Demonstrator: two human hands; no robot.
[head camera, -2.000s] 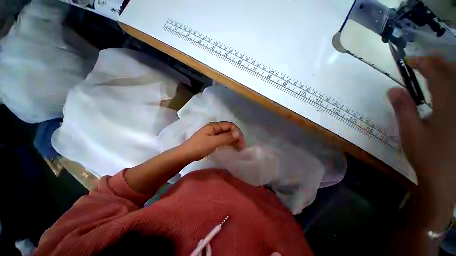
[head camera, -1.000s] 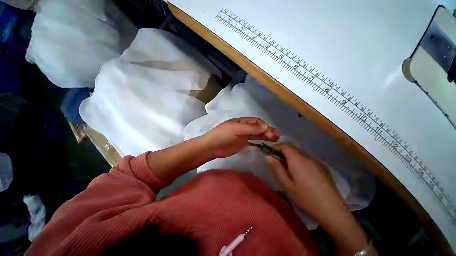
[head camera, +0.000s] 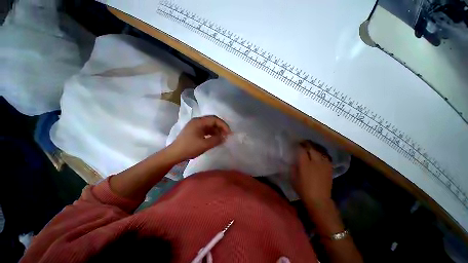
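Observation:
Sheer white fabric (head camera: 256, 146) lies crumpled across my lap, under the table's front edge. My left hand (head camera: 202, 134) pinches a bit of it between thumb and fingertips; any thread there is too fine to tell. My right hand (head camera: 312, 172) is to the right, over the fabric's right part, slightly blurred and curled. Dark thread snips (head camera: 316, 149) show in part at its fingers; their blades cannot be made out.
The white table (head camera: 308, 41) with a wood-coloured edge and a printed ruler (head camera: 300, 82) runs diagonally above my lap. Part of the sewing machine (head camera: 436, 23) stands at the upper right. White fabric heaps (head camera: 113, 113) lie at left. A drawstring (head camera: 213, 244) hangs on my red-pink top.
My right hand took the snips from the machine bed to my left fingertips, and has now moved right, away from them. The view has shifted.

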